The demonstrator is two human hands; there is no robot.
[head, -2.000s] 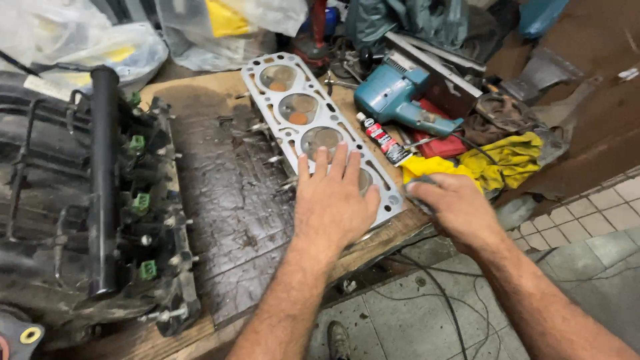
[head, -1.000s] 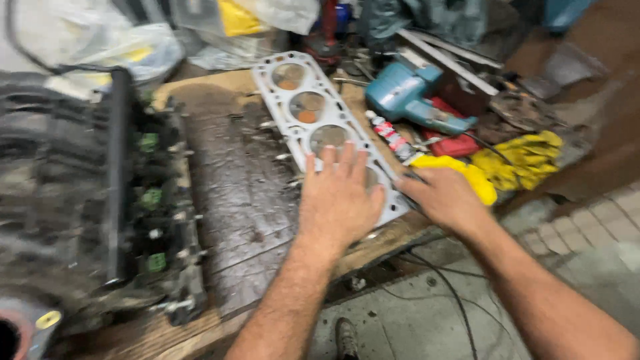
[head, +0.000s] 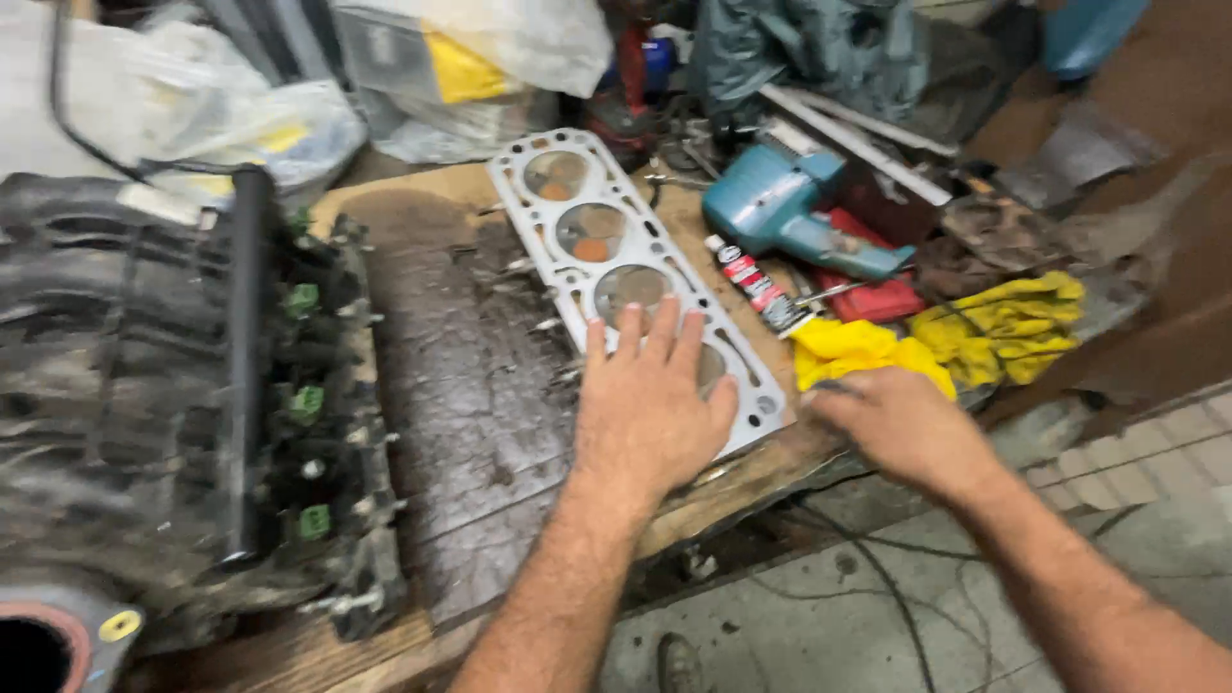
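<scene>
An engine cylinder head (head: 630,245) lies with its pale flat face up on the wooden bench, four round combustion chambers in a row. Spread flat on its near end, my left hand (head: 654,395) covers part of the two nearer chambers. Just off its near right corner, my right hand (head: 890,414) is closed around a small dark object (head: 835,387), mostly hidden by the fingers. Right of the cylinder head lie a red, white and black tube (head: 757,286) and a yellow cloth (head: 866,354), close to my right hand.
A black intake manifold (head: 115,385) fills the left side. A teal power tool (head: 789,207), yellow gloves (head: 1001,327) and a red item (head: 871,279) crowd the bench's right. Plastic bags (head: 472,58) stand behind. Cables (head: 881,568) hang over the tiled floor beyond the bench edge (head: 731,491).
</scene>
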